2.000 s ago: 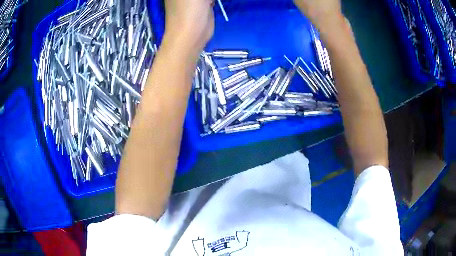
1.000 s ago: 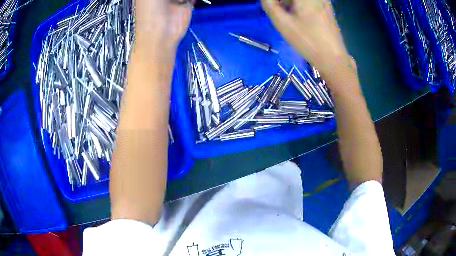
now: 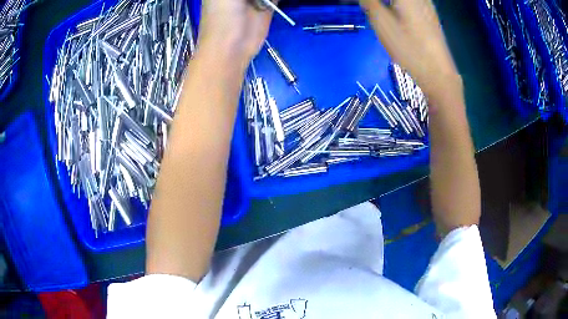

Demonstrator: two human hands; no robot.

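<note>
My left hand [image 3: 235,25] is at the top edge over the left side of the middle blue tray [image 3: 336,56]; a damper cylinder's thin rod [image 3: 278,11] sticks out of it to the right. Its fingers are cut off by the edge. My right hand [image 3: 405,31] is over the tray's right side, its fingertips also at the top edge, so its grip is unclear. Silver damper cylinders [image 3: 305,140] lie in the near part of the tray. One cylinder [image 3: 334,28] lies apart between the hands, another [image 3: 282,64] near my left wrist.
A left blue tray [image 3: 112,242] is heaped with cylinders [image 3: 93,124], partly behind my left forearm. A flat blue tray or lid [image 3: 37,205] is at lower left above something red [image 3: 71,303]. More filled trays [image 3: 523,81] stand at far right. A brown box [image 3: 524,230] is below.
Both hands have moved slightly right in view since one second ago. The cylinder between them now lies level, nearer the top edge. A rod now shows clearly at my left hand.
</note>
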